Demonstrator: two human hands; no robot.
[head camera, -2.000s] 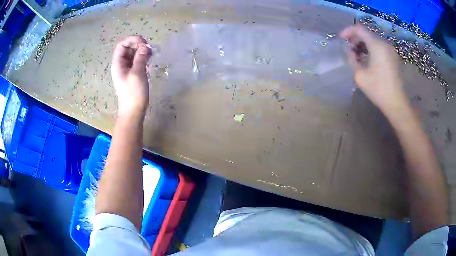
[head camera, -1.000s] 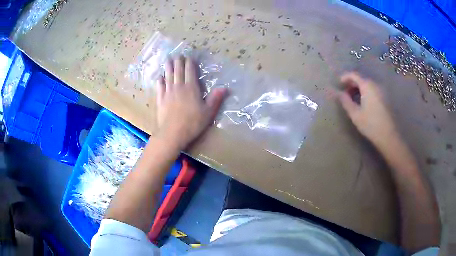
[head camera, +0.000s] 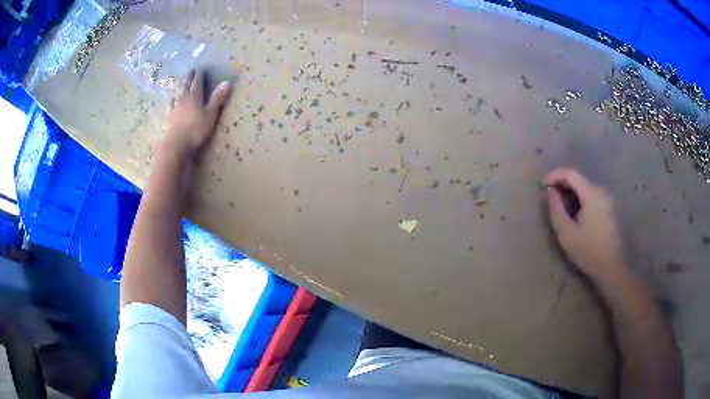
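Note:
A clear plastic bag strip (head camera: 156, 56) lies at the left of the cardboard-covered table, shiny and partly blurred. My left hand (head camera: 196, 111) is at its near edge, fingers spread; whether the fingertips hold the plastic is hard to tell. My right hand (head camera: 584, 214) is over the right part of the table with thumb and fingers curled together; a tiny dark thing may show at the fingertips. Loose metal pieces (head camera: 650, 109) lie in a pile at the far right, with a small group (head camera: 564, 101) beside it.
The tan cardboard cover (head camera: 374, 257) has dark spots and a pale torn spot. More small pieces (head camera: 97, 35) lie at the far left. Below the table edge are a blue tub (head camera: 253, 331) with whitish plastic, a red tub (head camera: 282, 339) and blue bins (head camera: 66, 187).
My left hand and the plastic strip have moved left, away from the table's middle. My right hand has moved slightly nearer to me, its fingers still curled.

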